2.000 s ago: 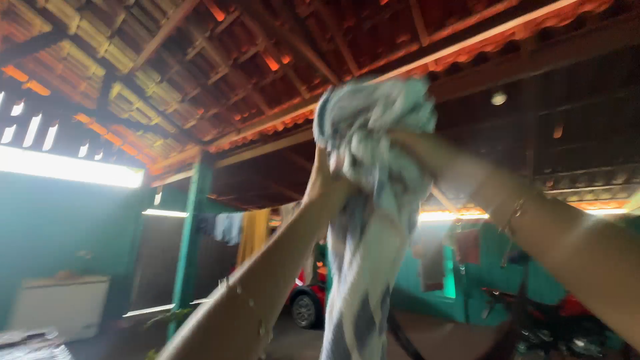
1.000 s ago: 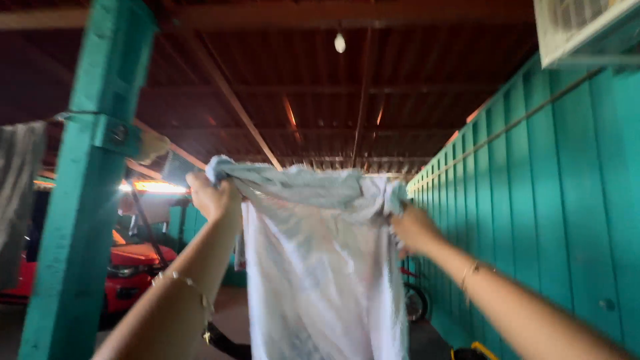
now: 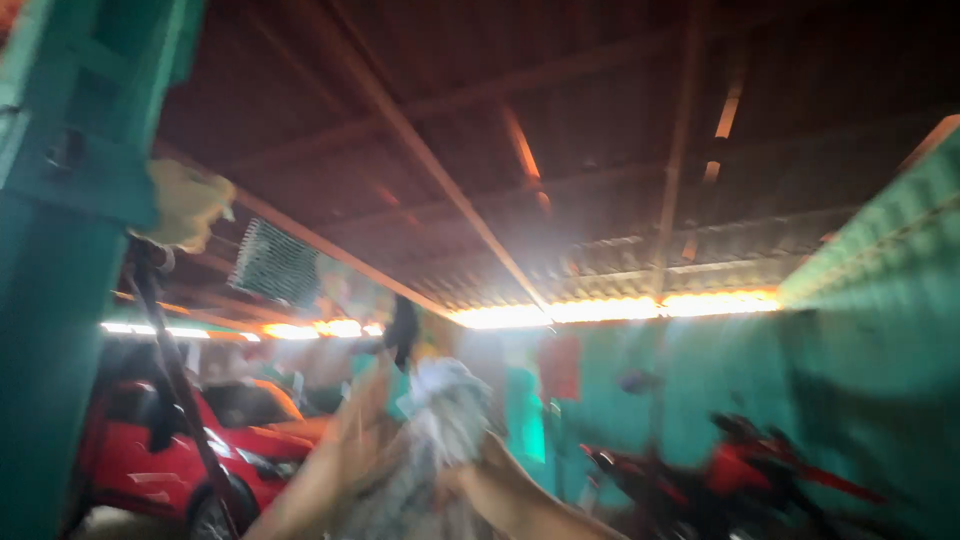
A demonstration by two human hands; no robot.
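Note:
A pale, wet-looking cloth (image 3: pixel 450 405) is bunched up low in the middle of the head view, its lower part hanging down out of the frame. My right hand (image 3: pixel 476 469) grips it from the right side. At its left edge is my left hand (image 3: pixel 367 424), raised and blurred; whether its fingers hold the cloth cannot be made out. Motion blur hides the fingertips of both hands.
A teal post (image 3: pixel 67 285) rises close on the left, with a dark slanting pole (image 3: pixel 184 390) beside it. Behind stand a red car (image 3: pixel 225 442) and a red motorcycle (image 3: pixel 742 465). Cloths hang farther back, including a red one (image 3: pixel 560 367), before a teal wall (image 3: pixel 720 367).
The cloth, spread wide between my two hands one second ago, is now bunched. My hands have come close together and sit lower in view. The view has also turned.

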